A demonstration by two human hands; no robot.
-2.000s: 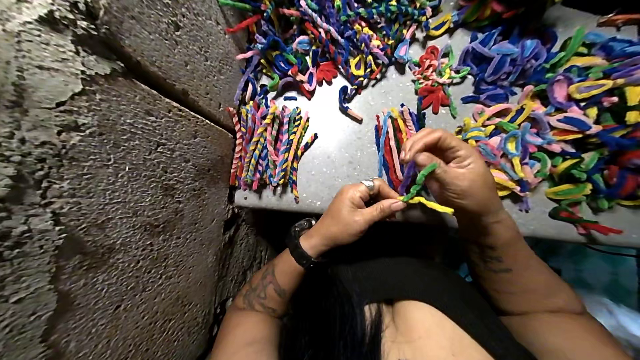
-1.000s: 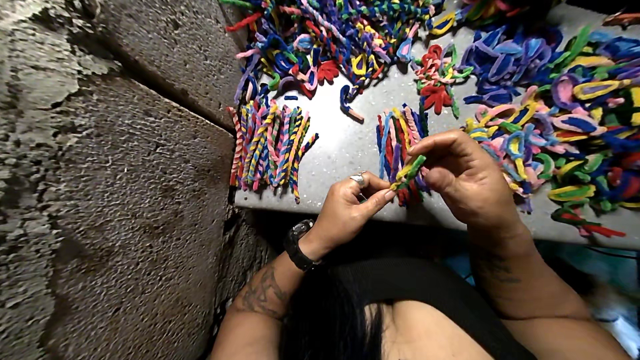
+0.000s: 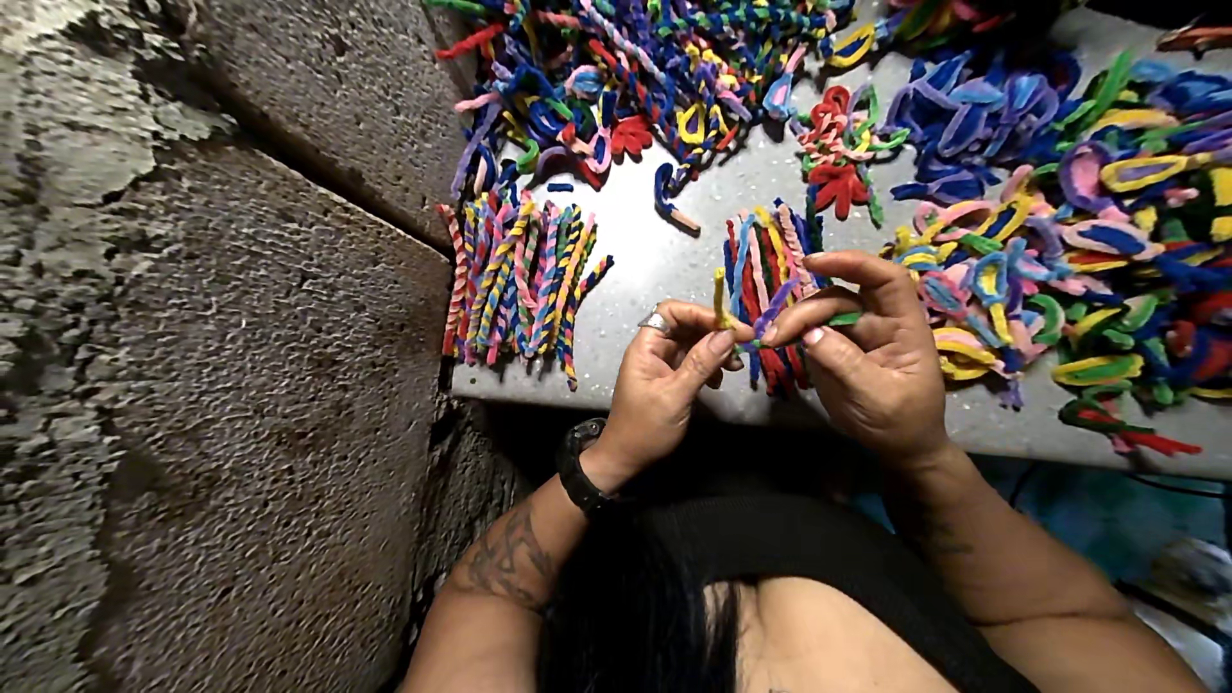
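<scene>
Between my two hands are chenille stems, yellow, purple and green. My left hand (image 3: 674, 366) pinches the yellow stem (image 3: 720, 298), one end of which points up past the thumb. My right hand (image 3: 871, 356) grips the purple stem (image 3: 778, 306) between thumb and fingers, close to the left fingertips; a bit of green shows behind its fingers. Just beyond the hands lies a bundle of straight stems (image 3: 746, 265) in red, blue, pink and yellow, partly hidden by them. To the left, a row of two-colour twisted stems (image 3: 520, 279) lies side by side on the grey table (image 3: 650, 289).
Twisted stems are heaped at the back (image 3: 664, 67). Folded loops in many colours (image 3: 1001, 289) cover the right side, with blue and purple loops (image 3: 972, 106) behind. A red flower-like piece (image 3: 839, 188) lies between. A rough block wall (image 3: 269, 318) stands at the left.
One second ago the fingers held the green and yellow stems close together; now the yellow end points up at my left hand and the purple stem shows between the hands.
</scene>
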